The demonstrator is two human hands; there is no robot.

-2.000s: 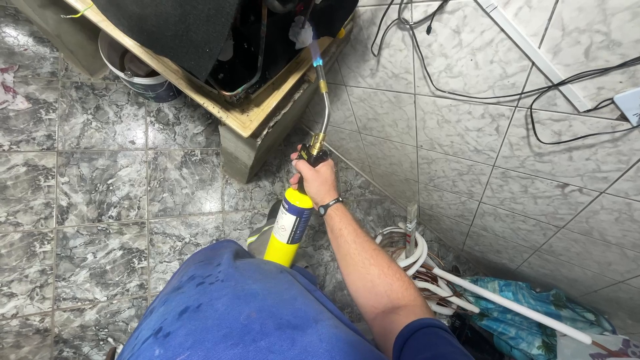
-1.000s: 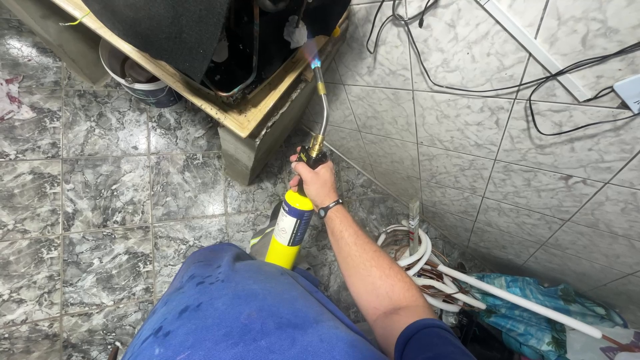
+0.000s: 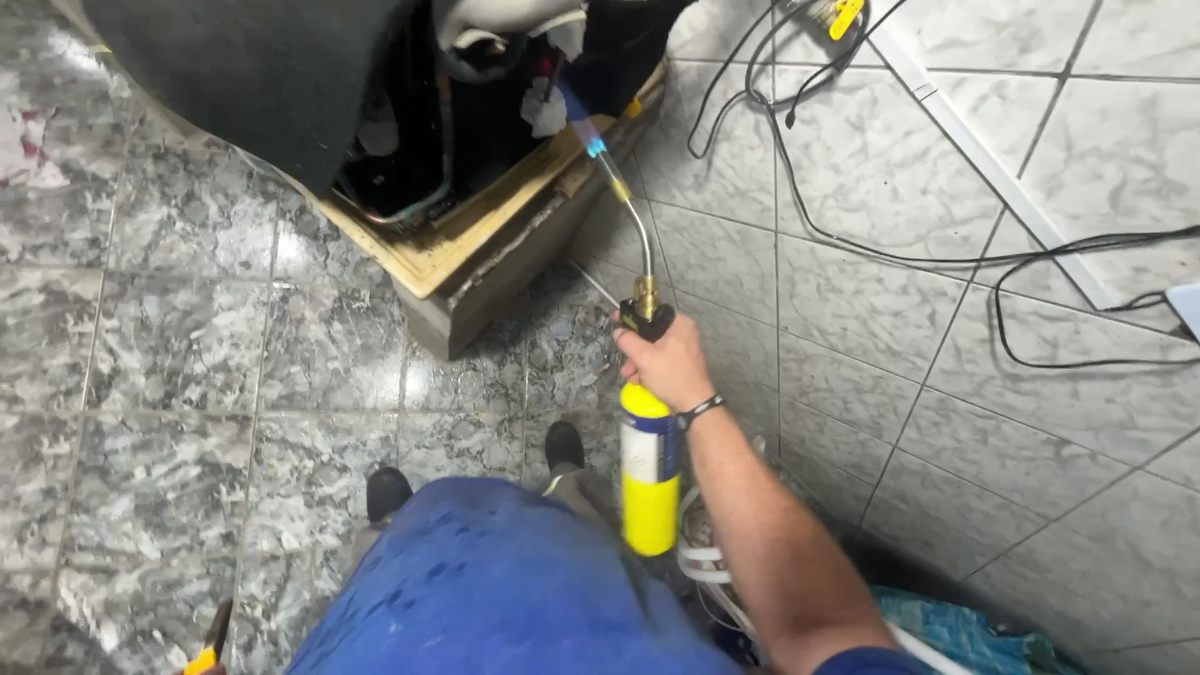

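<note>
My right hand (image 3: 670,361) is closed around the top of a gas torch with a yellow cylinder (image 3: 650,478). A blue flame leaves its bent metal tube (image 3: 637,211), pointing at a white patch (image 3: 544,108) inside the black opening of an appliance with copper tubing (image 3: 445,141). At the bottom left edge, my left hand (image 3: 217,669) barely shows at a tool with a yellow handle (image 3: 202,662) and a dark upper part. Most of that hand is out of frame, and the tool's kind is unclear.
A cream base (image 3: 412,272) rests on a concrete ledge (image 3: 450,328). Black cables (image 3: 891,253) and white trunking (image 3: 994,178) run along the tiled wall at right. White coiled tubing (image 3: 698,553) and blue-green patterned material (image 3: 966,623) lie low beside my right arm.
The yellow-handled tool and a sliver of my left hand have come into view at the bottom left. My shoes now show on the floor. The torch stays lit in my right hand.
</note>
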